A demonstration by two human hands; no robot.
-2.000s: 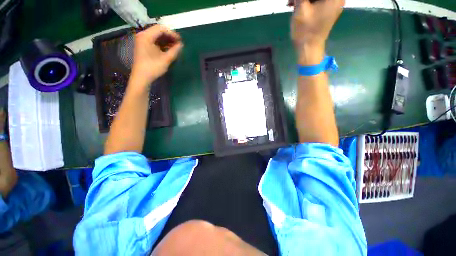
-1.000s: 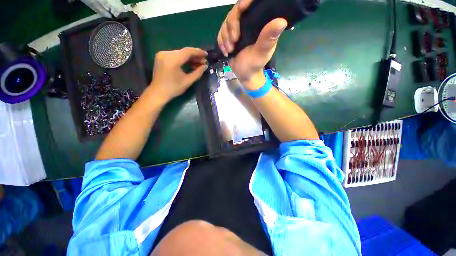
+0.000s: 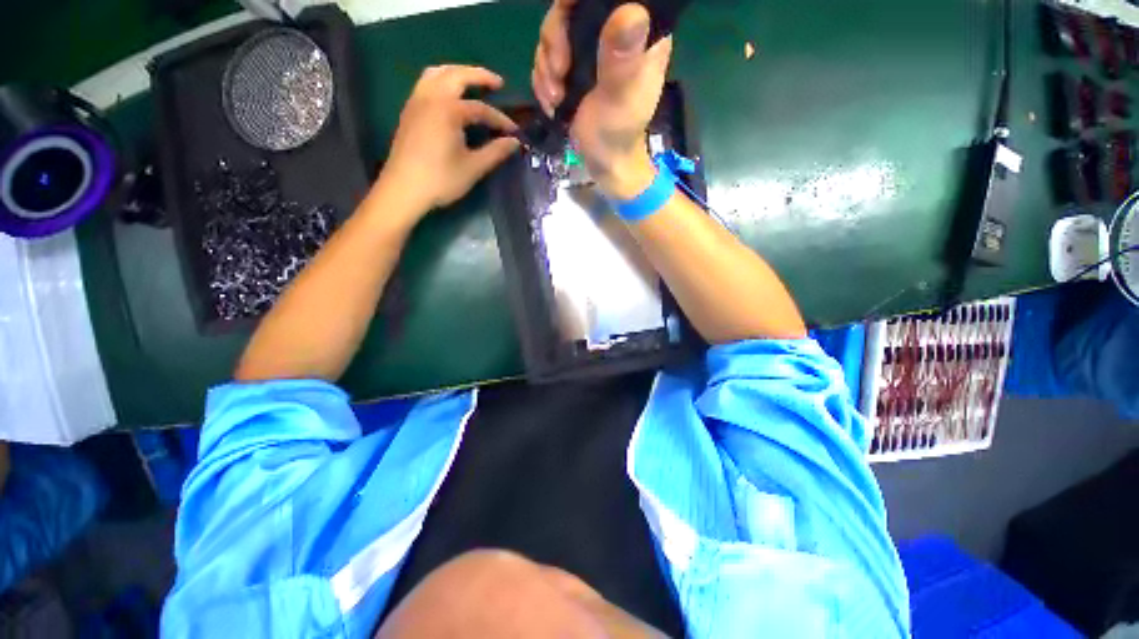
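Note:
An open device unit (image 3: 602, 277), silvery-white with a green patch at its top end, lies in a black foam fixture tray (image 3: 515, 268) in front of me. My right hand (image 3: 606, 106) is closed around a thick black electric screwdriver (image 3: 600, 48) above the unit's top end; its tip is hard to make out. My left hand (image 3: 452, 137) has thumb and fingertips close together at the fixture tray's top left corner, beside the tool's lower end. Whether it pinches a small part cannot be seen. A blue wrist strap (image 3: 650, 190) is on my right wrist.
The parts tray (image 3: 187, 237) at left holds small black components (image 3: 256, 237) and a round screw dish (image 3: 277, 90). A purple-ringed black cylinder (image 3: 48, 177) stands farther left. A slim black box (image 3: 996, 202) with a cable and dark red parts (image 3: 1077, 106) are at right.
Over two seconds my right hand has brought the screwdriver down to the unit's top end, and my left hand has moved from the parts tray to the fixture. In the last second both have shifted little.

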